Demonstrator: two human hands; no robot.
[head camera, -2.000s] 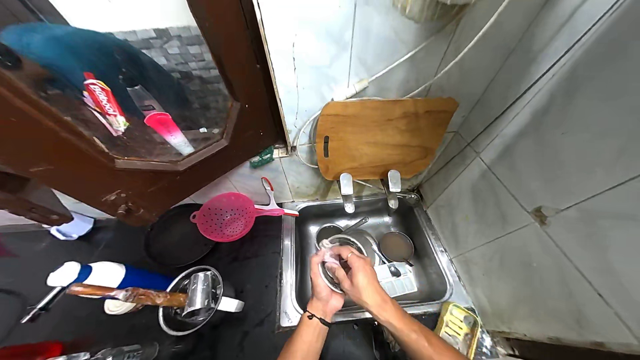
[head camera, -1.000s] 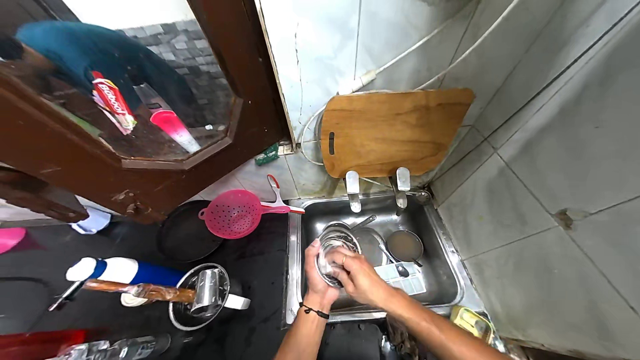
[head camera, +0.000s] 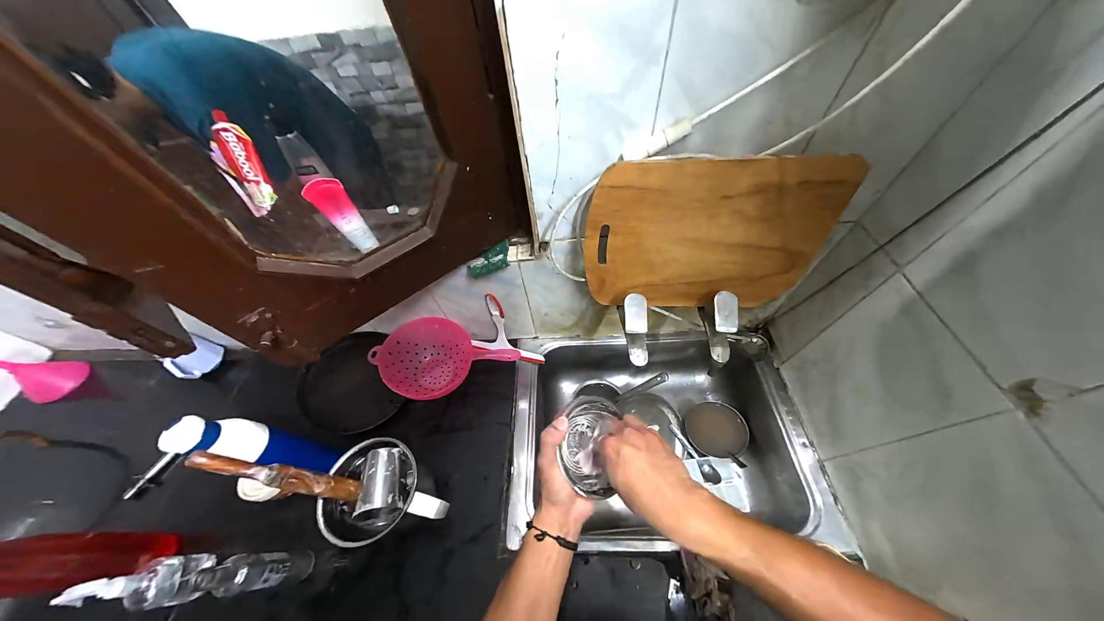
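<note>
My left hand (head camera: 559, 470), with a dark cord bracelet at the wrist, holds a round, shiny metal bowl (head camera: 588, 435) tilted over the stainless steel sink (head camera: 798, 457). The fingers of my right hand (head camera: 647, 466) reach into the bowl's opening at its right side; whether they hold anything is hidden. White suds or streaks show inside the bowl. Below and behind it in the sink lie a bowl of murky liquid (head camera: 716, 429), a metal lid or plate (head camera: 653, 414), spoons (head camera: 709, 471) and a light tray (head camera: 731, 490).
Two taps (head camera: 636, 323) stand behind the sink, before a wooden cutting board (head camera: 716, 228). On the dark counter at left are a pink colander (head camera: 425, 358), a black pan (head camera: 341, 388), a metal mug (head camera: 325, 509) holding a wooden-handled tool, and a blue-and-white bottle (head camera: 297, 448). A brown door frame (head camera: 483, 155) juts in.
Both hands stay over the sink with the bowl. The bowl's opening shows more plainly now than two seconds ago, and my right hand has shifted about its right side.
</note>
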